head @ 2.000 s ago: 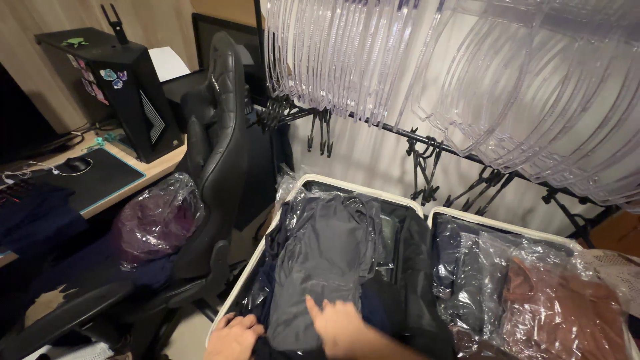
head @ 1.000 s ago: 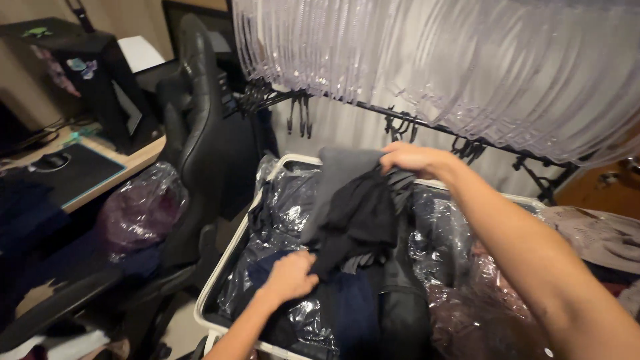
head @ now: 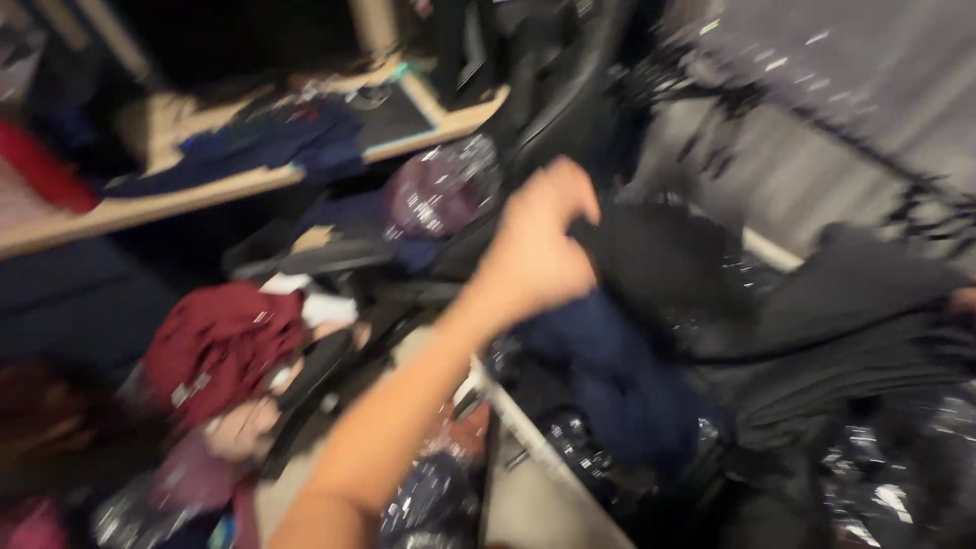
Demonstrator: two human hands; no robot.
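My left hand (head: 545, 236) is raised above the suitcase's left edge, its fingers curled on what looks like the end of a black garment (head: 656, 259); blur softens the grip. Below it a navy garment (head: 625, 374) lies across the open suitcase, whose pale rim (head: 541, 442) runs down under my forearm. Only a sliver of my right hand (head: 962, 301) shows at the right edge, beside a dark grey garment (head: 846, 313); its fingers are mostly out of view. Clothes in clear plastic (head: 877, 473) lie at the lower right.
A black chair (head: 564, 99) holds a plastic-wrapped maroon bundle (head: 438, 194). Navy clothing lies on the wooden desk (head: 206, 191) at the left. A dark red garment (head: 225, 343) and more bagged clothes sit low on the left. A rack bar with black clips (head: 846, 145) crosses the upper right.
My left hand has moved up and left from low over the suitcase. The dark clothes, bunched between both hands a second ago, are now spread wider. The view has swung left.
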